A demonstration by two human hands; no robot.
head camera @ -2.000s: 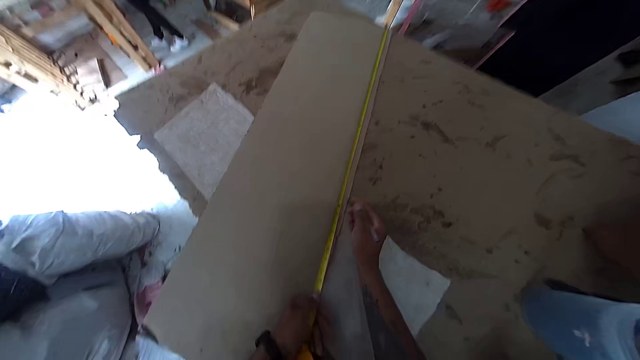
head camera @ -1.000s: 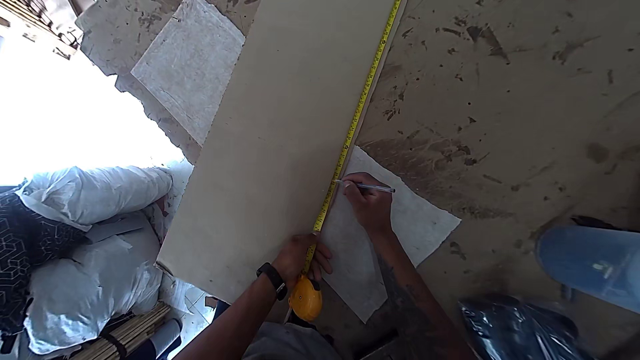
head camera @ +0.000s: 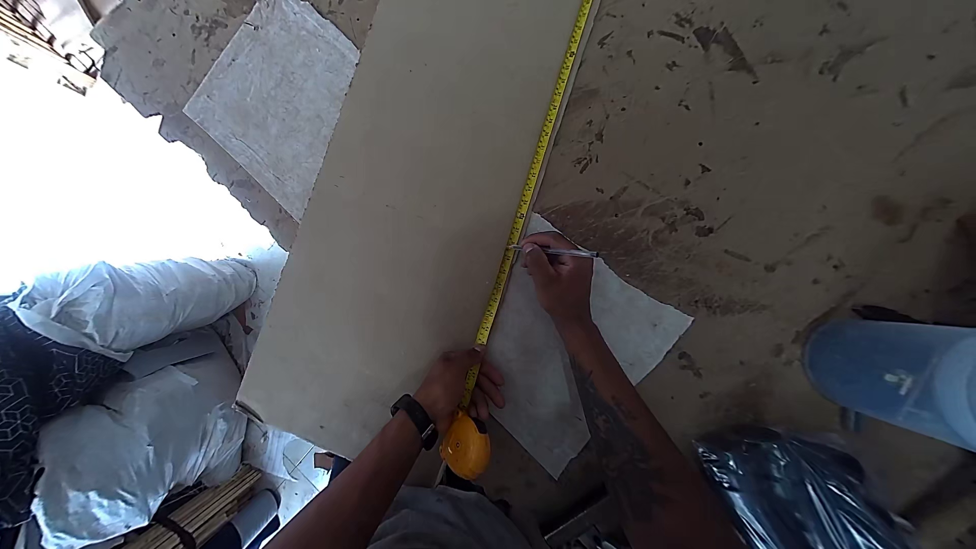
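Observation:
A long beige board (head camera: 412,198) lies at a slant over the work table. Along its right edge runs a yellow tape measure blade (head camera: 538,156), pulled out past the top of the view. My left hand (head camera: 457,385), with a dark wristwatch, presses the blade near the board's lower edge; the yellow tape measure case (head camera: 465,446) hangs just below the fingers. My right hand (head camera: 560,278) grips a thin clear pen (head camera: 560,251), its tip touching the blade and board edge. A pale, rough-edged sheet (head camera: 640,320) lies beneath my right hand and forearm.
Another pale sheet (head camera: 278,99) lies left of the board. The stained table top (head camera: 770,175) extends to the right, with a blue translucent container (head camera: 884,374) and black plastic wrapping (head camera: 801,488) at lower right. White wrapped bundles (head camera: 152,305) and bundled sticks (head camera: 194,511) are at lower left.
The view has tilted down and come closer since the oldest frame. The right hand stays by the tape's edge, its pen tip now against the blade. The left hand remains at the tape's lower end.

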